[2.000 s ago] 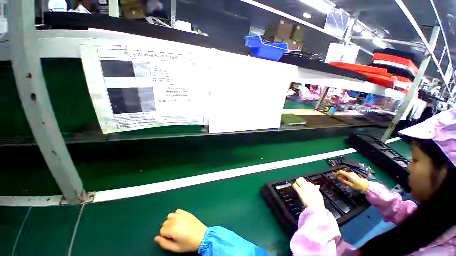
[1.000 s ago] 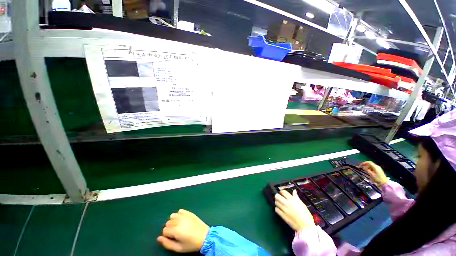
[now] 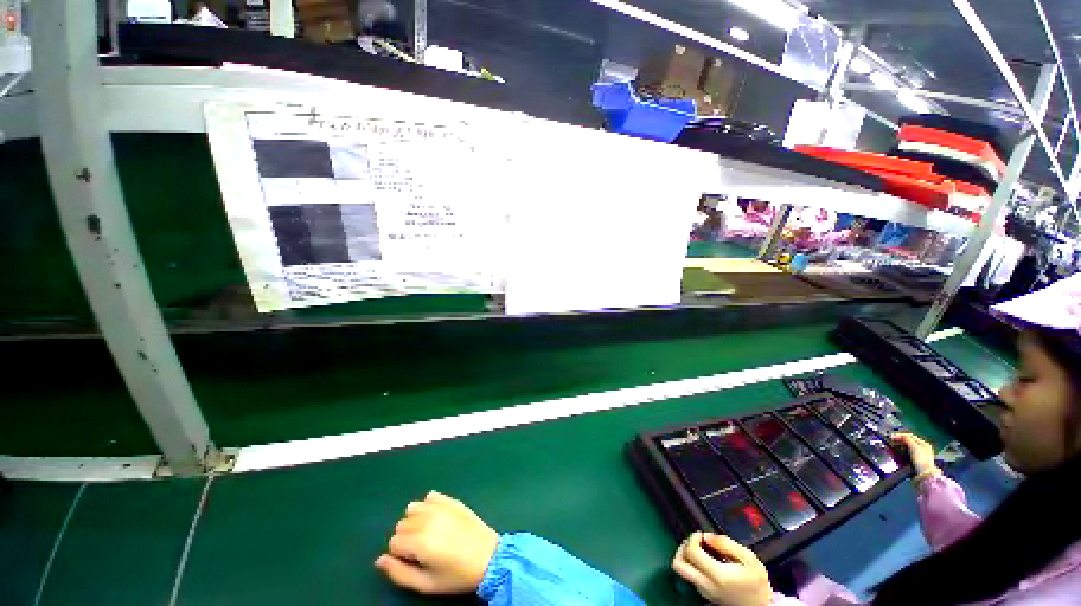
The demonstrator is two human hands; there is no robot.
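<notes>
My right hand (image 3: 439, 545), bare with a blue sleeve, is at the bottom centre, over the green bench. Its fingers are curled in a loose fist and nothing shows in it. My left hand is not in view. A black slotted tray (image 3: 664, 479) lies to the right of my hand, apart from it. It holds several dark flat phones (image 3: 810, 464), some with red patches. The neighbouring worker's hands are at the tray's near left corner and right end.
The neighbour (image 3: 1043, 403) in pink sits at the right. A second black tray (image 3: 919, 369) and a dark loose pile (image 3: 871, 403) lie beyond the first. A white post (image 3: 130, 296) stands left. An instruction sheet (image 3: 415, 255) hangs from the shelf, with a blue bin (image 3: 644, 113) above.
The neighbour's hands have moved from over the tray to its near corner and right end, uncovering more phones. My right hand stays in the same pose. The view has shifted slightly.
</notes>
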